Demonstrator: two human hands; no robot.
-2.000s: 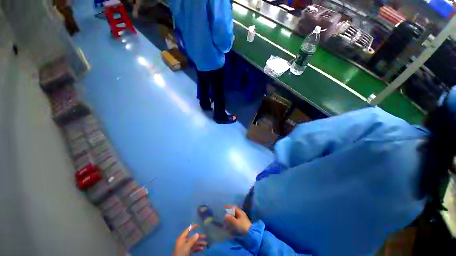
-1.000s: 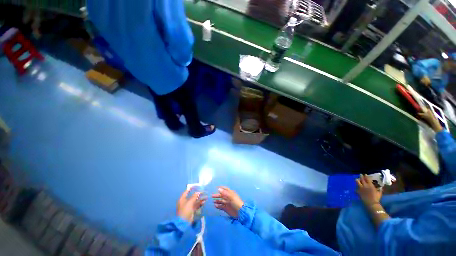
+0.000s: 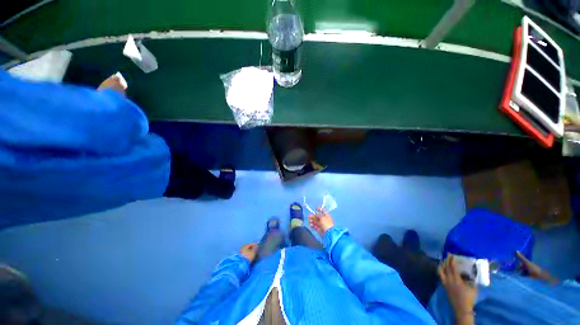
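Observation:
My right hand (image 3: 322, 221) is out in front over the floor, fingers closed on a thin, partly clear, whitish strip or film (image 3: 329, 203) that spreads above the fingertips. My left hand (image 3: 249, 252) hangs low beside my left leg. It is small and its fingers are unclear; I see nothing in it. On the dark green bench (image 3: 381, 95) ahead, a clear plastic bag with white contents (image 3: 250, 95) stands beside an upright clear water bottle (image 3: 286, 47). A small whitish dispenser bottle (image 3: 141, 56) is further left.
A person in a blue smock (image 3: 76, 149) stands at the left. Another person's hand (image 3: 459, 285) holds a whitish object at the lower right, by a blue stool (image 3: 490, 238). A white tray with dark panels (image 3: 559, 82) lies over a red-framed tray (image 3: 510, 86). An open carton (image 3: 296, 155) is below the bench.
The view has turned from the aisle to face the bench. My hands, close together before, are now apart: the left is lower by my leg, the right holds the whitish film.

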